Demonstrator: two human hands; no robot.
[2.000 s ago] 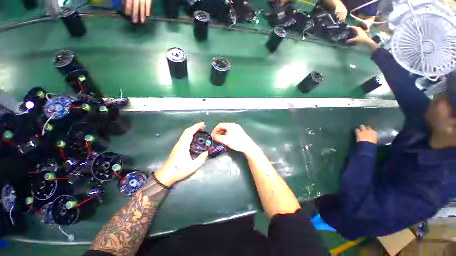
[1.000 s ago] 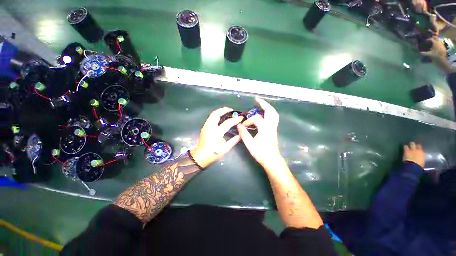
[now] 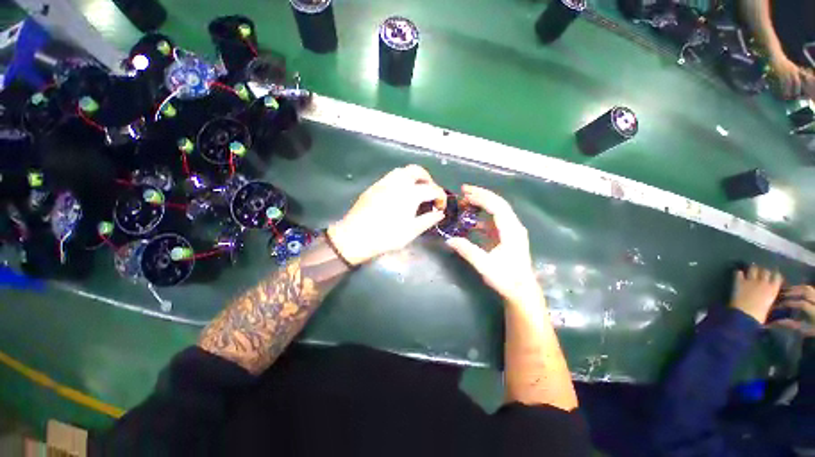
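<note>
My left hand [image 3: 393,212] and my right hand [image 3: 497,243] meet over the dark mat, both around one small black unfinished unit [image 3: 453,217] with shiny parts. The fingertips of both hands touch it and cover much of it; its finer parts are too blurred to tell. At the left lies a pile of black round housing parts [image 3: 258,204] with green-tipped parts [image 3: 181,253], red wires and silvery-blue circuit boards [image 3: 190,77]. One circuit board [image 3: 291,244] lies by my left forearm.
A pale metal strip [image 3: 500,153] crosses behind my hands. Beyond it stand black cylindrical housings [image 3: 399,55]; others lie on their sides [image 3: 608,130]. A co-worker's hands [image 3: 758,291] and blue sleeves are at the right. Another person's arm shows at top right. A blue and white bin [image 3: 25,49] is at far left.
The view has shifted, and the pile shows nearer the top. My left hand has turned over the unit, and my right hand's fingers have spread around its right side. A second co-worker hand now shows at right.
</note>
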